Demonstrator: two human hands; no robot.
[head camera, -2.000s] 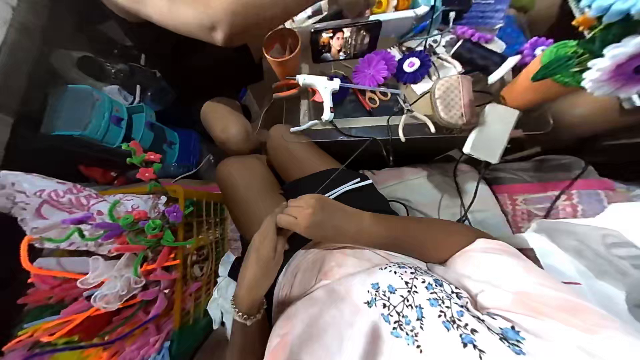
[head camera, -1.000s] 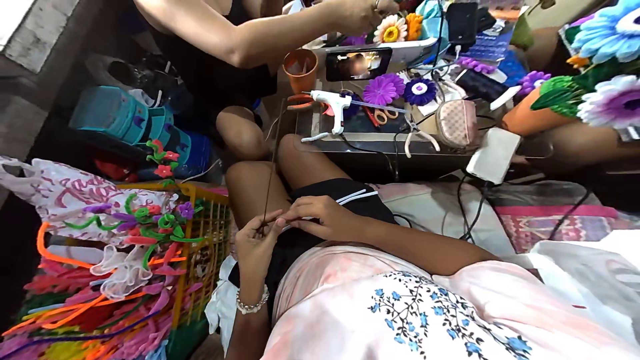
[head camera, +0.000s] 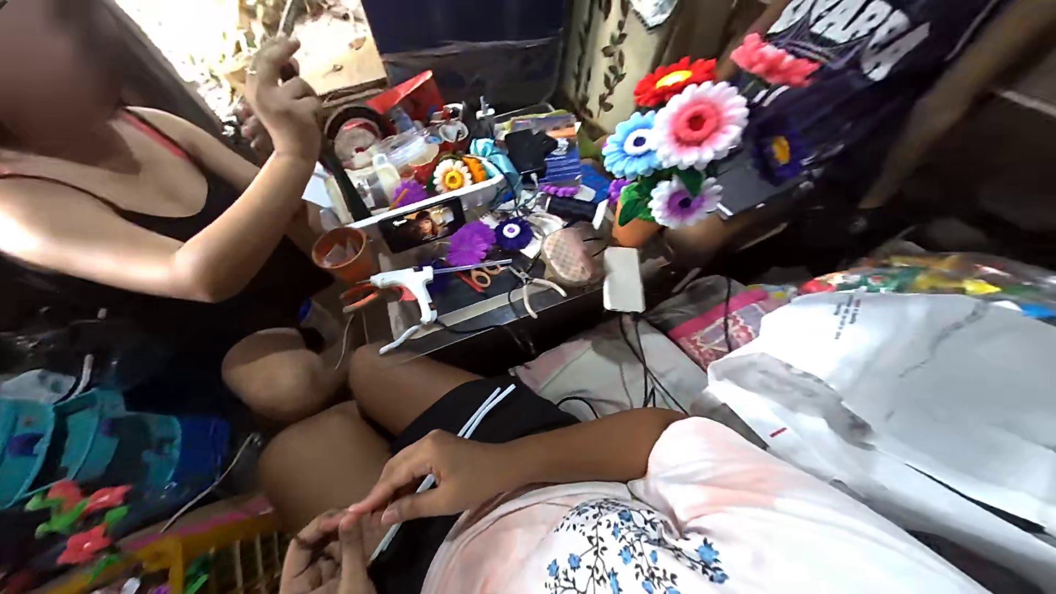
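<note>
My left hand (head camera: 323, 554) is low at the left, partly cut off by the bottom edge, its fingers curled around a thin dark strand (head camera: 313, 546). The fingertips of my right hand (head camera: 450, 481) meet those of my left hand, above my lap; whether they also pinch the strand cannot be told. Beyond my knees, a white glue gun (head camera: 415, 290) rests on a low table (head camera: 487, 312) near orange-handled scissors (head camera: 480, 277), white-handled pliers (head camera: 540, 290), a purple flower (head camera: 471, 243) and a dark blue flower (head camera: 513, 233).
Another person (head camera: 190, 223) sits at the left with a hand raised. A phone (head camera: 422, 224) leans against a white tray. An orange pot (head camera: 634, 229) holds fuzzy flowers. A white adapter (head camera: 623, 280) with cables is at the table's edge. White plastic (head camera: 899, 388) lies at the right; a yellow basket (head camera: 169, 565) stands lower left.
The view has swung, showing more of the table and the other person. That person's hand, over the table a second ago, is now raised. My hands stay together at my lap.
</note>
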